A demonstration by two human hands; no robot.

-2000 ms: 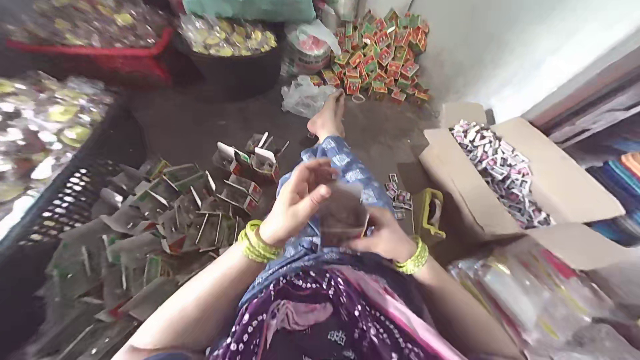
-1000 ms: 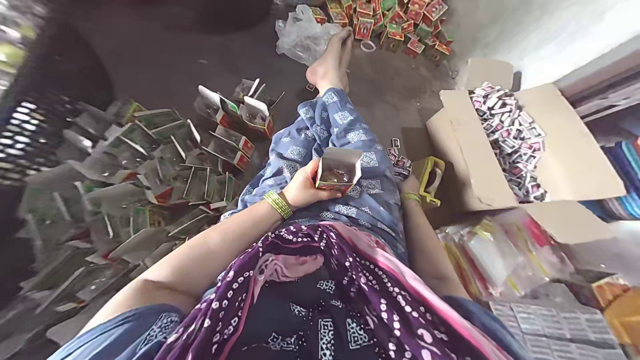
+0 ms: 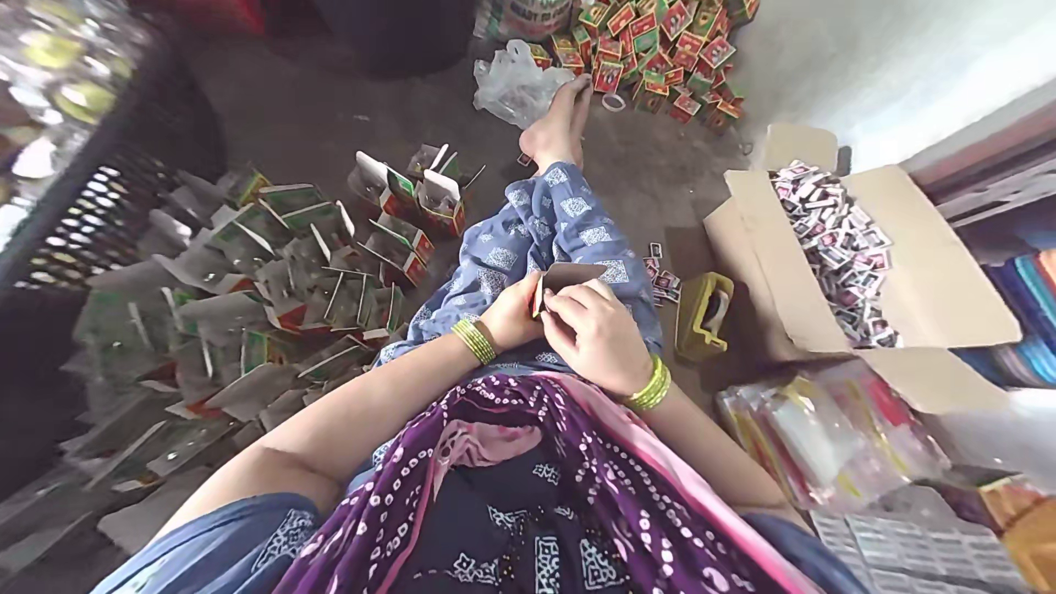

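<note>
Over my lap, my left hand (image 3: pixel 513 315) grips a small open cardboard box (image 3: pixel 569 275) by its left side. My right hand (image 3: pixel 596 328) covers the near side of this box, its fingers bent at the rim; whether they hold anything small is hidden. The box's grey inner flap faces up. Beyond my right hand, small printed packets (image 3: pixel 662 282) lie on the floor beside a yellow tape dispenser (image 3: pixel 704 318). Many open cardboard boxes (image 3: pixel 272 289) stand crowded on the floor to the left.
A large carton (image 3: pixel 924 272) of small packets stands at right, with plastic packaging (image 3: pixel 833 437) nearer. Closed small boxes (image 3: pixel 652 49) are heaped beyond my feet, next to a clear plastic bag (image 3: pixel 520 87). A black perforated crate (image 3: pixel 91 214) stands at far left.
A second ago my right hand was down by the small packets on the floor; now it is at the box. My left hand still holds the box over my lap.
</note>
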